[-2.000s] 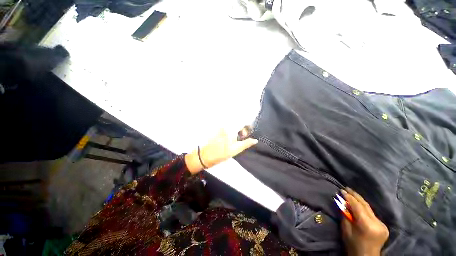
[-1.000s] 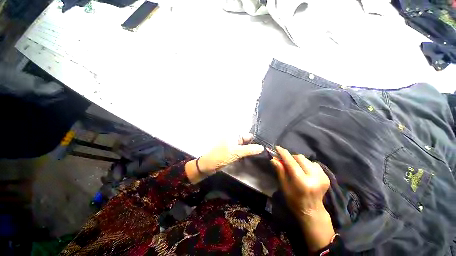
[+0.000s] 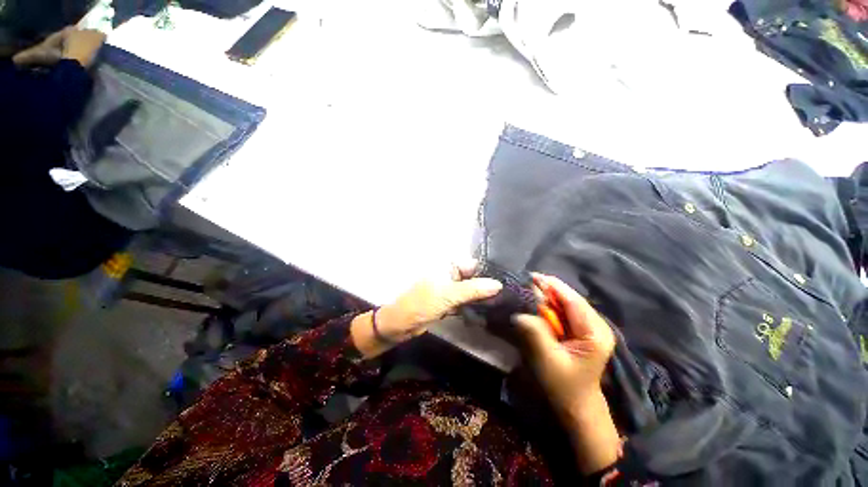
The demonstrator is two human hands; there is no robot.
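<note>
A dark grey shirt lies spread on the table in front of me, with its button placket along the far side and a pocket with yellow-green embroidery at right. My left hand pinches the near hem corner between thumb and fingers. My right hand is close beside it at the same seam and holds snips with an orange-red handle. The blades are hidden by fingers and cloth.
The white table bears a dark phone-like object and pale garments at the far side. Dark garments lie far right. At left another person's hand holds a grey garment over the table edge.
My right hand with the snips has moved left along the seam to beside my left hand. The bunched cloth between them has risen. A person's hand and grey garment have appeared at left.
</note>
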